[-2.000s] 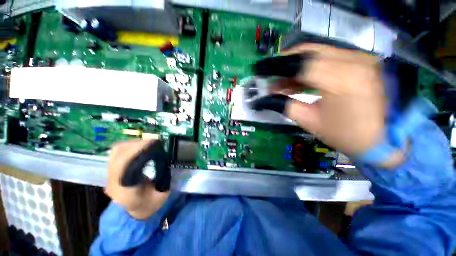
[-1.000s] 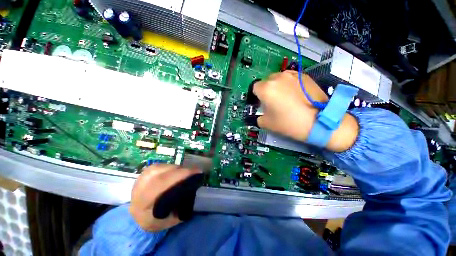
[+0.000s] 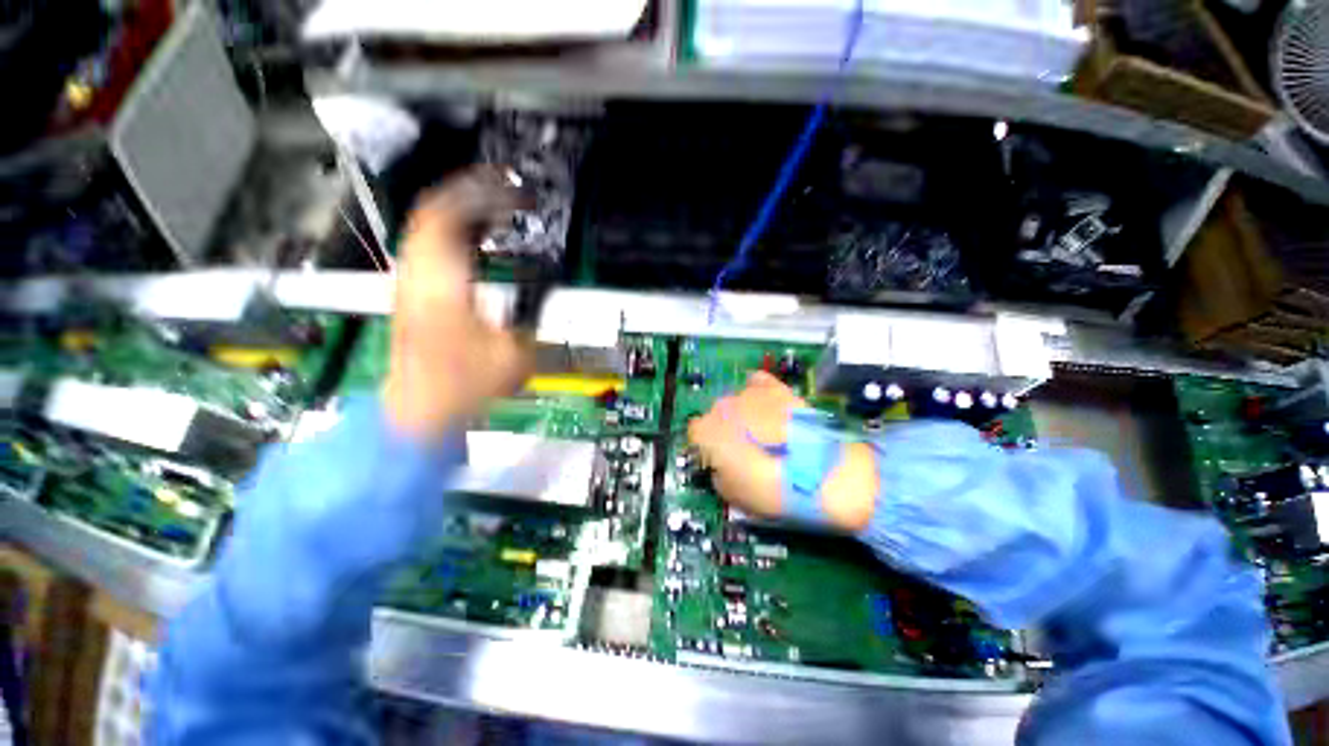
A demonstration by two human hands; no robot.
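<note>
A green circuit board (image 3: pixel 816 590) lies on the railed line in front of me. My right hand (image 3: pixel 751 445) is low over its upper left part, with the fingertips hidden under the hand, so I cannot tell what it holds. The light blue wrist strap (image 3: pixel 810 464) is on that wrist. My left hand (image 3: pixel 464 299) is raised and blurred at the front edge of a black bin (image 3: pixel 536 182) of small silver pieces. Its fingers have black coverings, and I cannot tell if they hold anything. A second green board (image 3: pixel 481 561) lies below the left arm.
Black bins with loose silver parts (image 3: pixel 896 262) stand behind the line. A bright blue cord (image 3: pixel 780 190) hangs down toward the boards. A finned heat sink (image 3: pixel 933 354) stands at the right board's far edge. The metal front rail (image 3: pixel 700 700) runs near me. A shelf crosses above, with cardboard boxes (image 3: pixel 1166 73) at right.
My left hand has moved from the front rail up and away to the bins. My right hand stays over the board's upper left part. The view has tilted up and shows the bins and shelf.
</note>
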